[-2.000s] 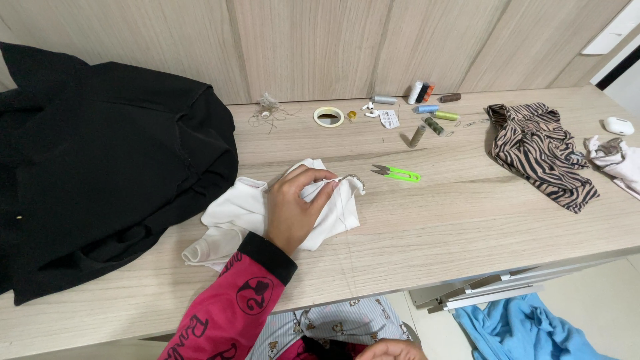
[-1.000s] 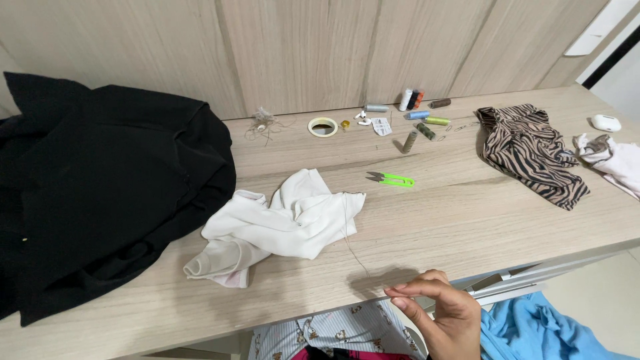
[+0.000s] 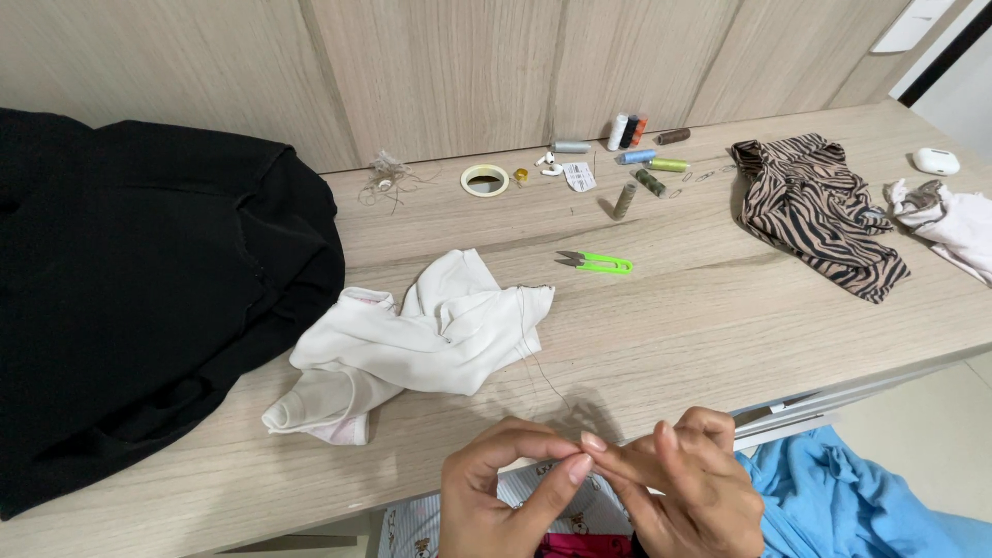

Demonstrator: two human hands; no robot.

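Note:
My left hand [image 3: 511,484] and my right hand [image 3: 682,480] meet at the fingertips just over the table's front edge, thumbs and forefingers pinched together. A dark thread [image 3: 552,381] runs from the white cloth [image 3: 434,341] down toward my fingertips; whether its end or a needle lies between them is too small to tell. The white cloth lies crumpled on the wooden table, beyond and left of my hands, touched by neither. Green-handled thread snips [image 3: 604,263] rest to the right of it, blades pointing left.
Black fabric [image 3: 139,294] covers the left side. At the back lie tangled thread [image 3: 385,182], a tape roll [image 3: 484,180], earbuds [image 3: 551,165] and several thread spools [image 3: 624,200]. Zebra-patterned cloth [image 3: 814,209], pale cloth [image 3: 953,221] and a white case [image 3: 935,161] are at the right; blue fabric [image 3: 860,496] hangs below.
My left hand was on the white cloth two seconds ago and has let it go. It is now beside my right hand, which has come up into view, and their fingertips meet.

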